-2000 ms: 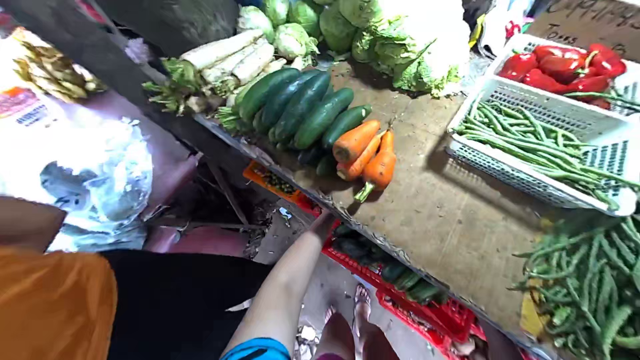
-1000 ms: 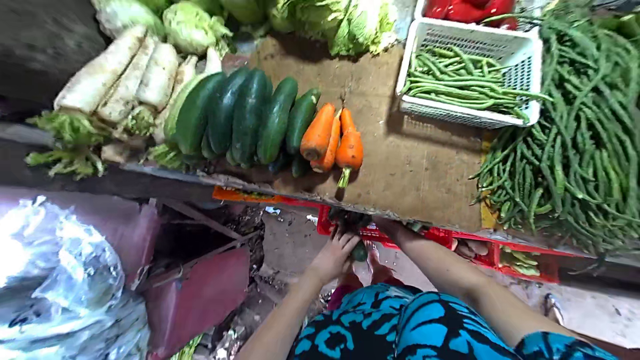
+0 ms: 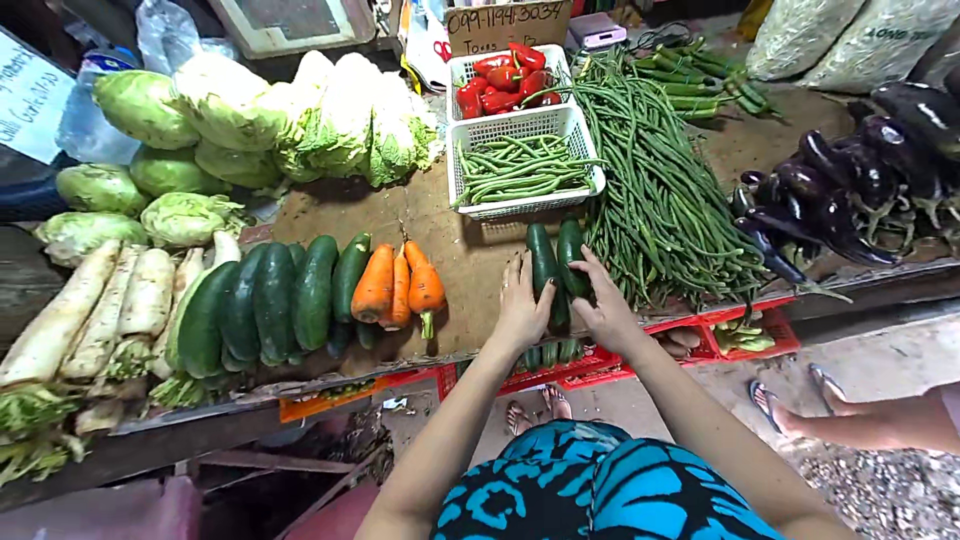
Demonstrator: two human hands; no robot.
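Observation:
Two dark green cucumbers stand side by side on the brown tabletop, below the basket of green beans. My left hand lies against the left cucumber, fingers extended and thumb on its lower part. On the right cucumber rest the thumb and fingers of my right hand. Further left, several large cucumbers lie in a row beside orange carrots. Beneath the table edge, more green vegetables show in a red crate.
A white basket of green beans and one of red peppers stand behind. Long beans and eggplants lie right, radishes and cabbages left. Another person's feet are at the right, near red crates.
Both hands have come up from below the table edge onto the tabletop. Two cucumbers now lie under them, where bare board showed a second ago. The view has shifted widely.

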